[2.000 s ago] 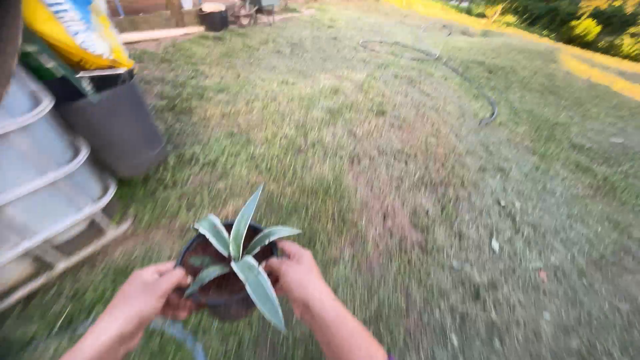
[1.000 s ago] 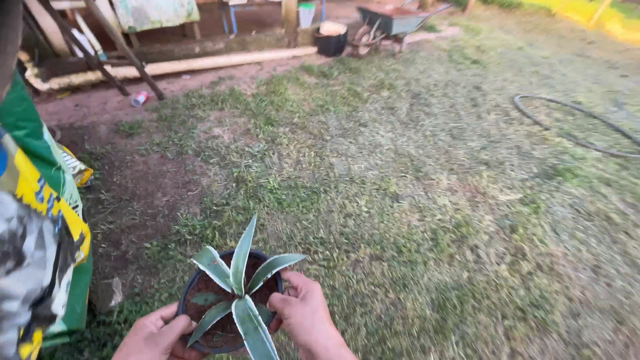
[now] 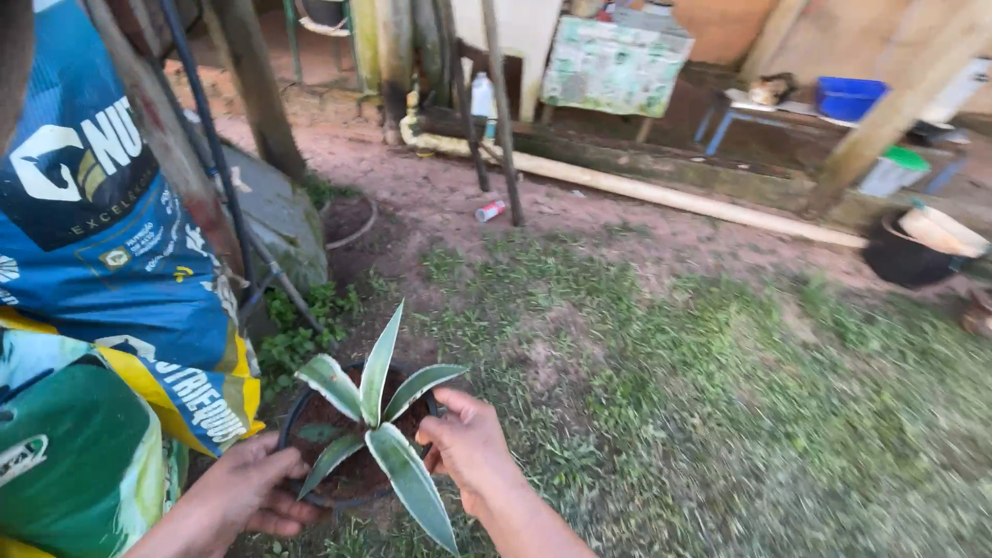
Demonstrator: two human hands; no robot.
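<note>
A round black plastic plant pot (image 3: 288, 425) filled with reddish-brown soil is held over the ground at the lower middle. In it grows a variegated agave (image 3: 375, 387), its pointed green leaves edged in white and spreading past the rim. My left hand (image 3: 260, 484) grips the pot's left side, with the fingers partly under it. On the opposite side, my right hand (image 3: 465, 442) pinches the rim between thumb and fingers. The underside of the pot is hidden.
Blue, yellow and green printed sacks (image 3: 124, 271) stand close at left beside wooden poles (image 3: 256, 93). A can (image 3: 490, 211) lies on bare soil near a long pale pipe (image 3: 659, 195). A black bucket (image 3: 903, 256) sits at right; a cat (image 3: 771, 89) is on a low table. Grass (image 3: 659, 403) covers the ground.
The view has swung left and toward the sheltered area; the hose and wheelbarrow seen earlier are out of view. Both my hands still hold the pot, with the sacks now close on its left.
</note>
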